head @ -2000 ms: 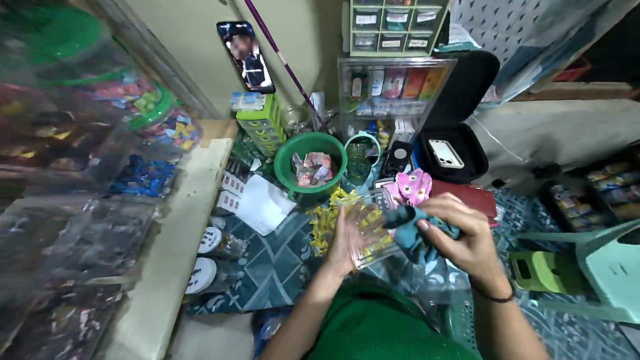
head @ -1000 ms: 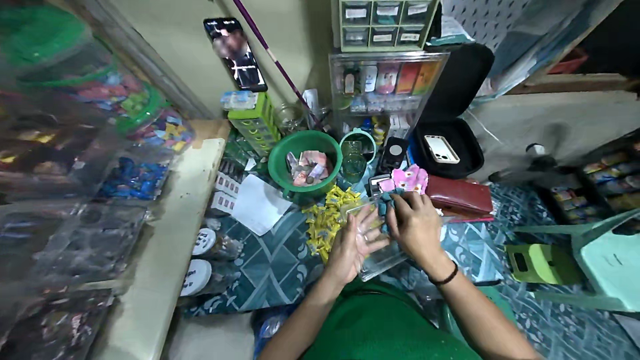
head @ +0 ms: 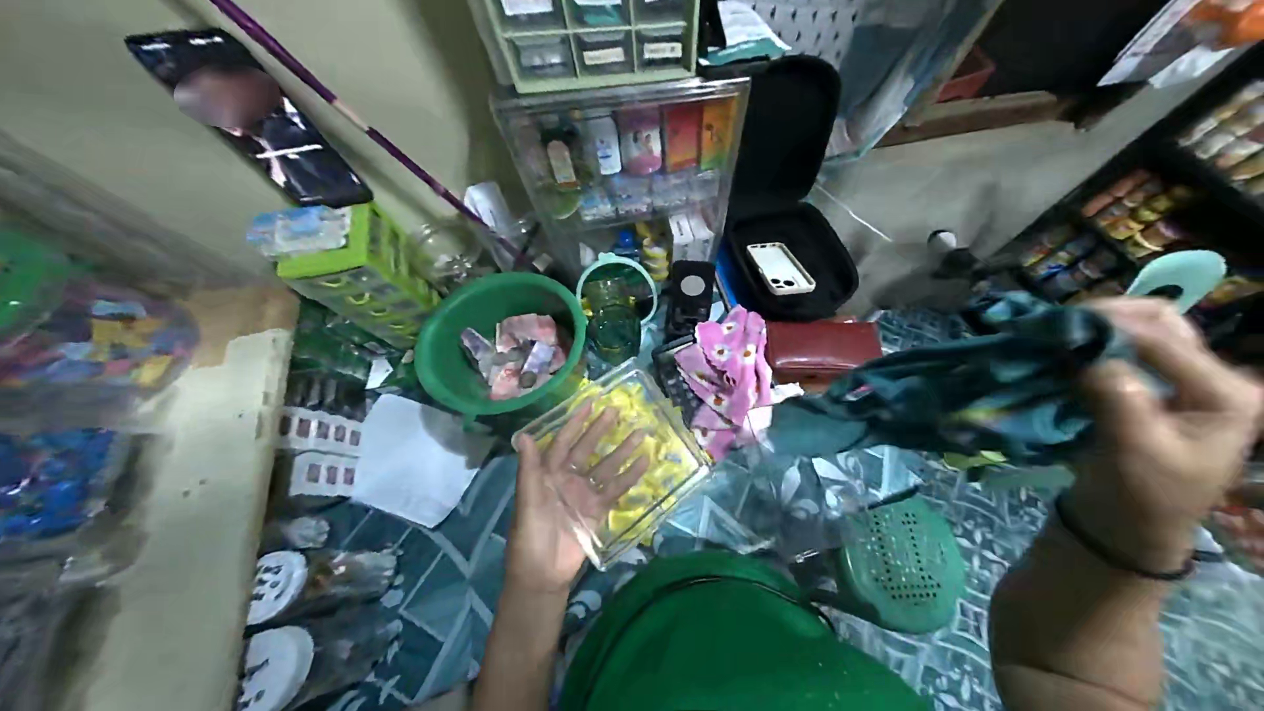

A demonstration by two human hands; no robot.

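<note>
My left hand (head: 578,484) supports a clear plastic box or lid (head: 681,434) from below, its fingers spread and showing through the plastic. Yellow wrapped pieces (head: 642,474) are visible through or beside it; whether they lie inside cannot be told. My right hand (head: 1165,405), wearing a dark wristband, is raised at the right and grips a dark teal cloth (head: 968,385) that stretches toward the middle. A pink patterned cloth (head: 731,370) lies between the clear plastic and a red-brown wallet (head: 825,351).
Behind the left hand stands a green basin (head: 434,346) holding crumpled banknotes (head: 518,351). Around it are a white paper (head: 410,464), a green drawer box (head: 346,262), a glass mug (head: 614,316) and an open black case (head: 839,262). White-lidded jars (head: 276,667) sit lower left; a green stool (head: 904,563) lower right.
My right hand has moved away from the clear plastic, out to the right, with the teal cloth stretched out from it. My left hand stays at the clear plastic.
</note>
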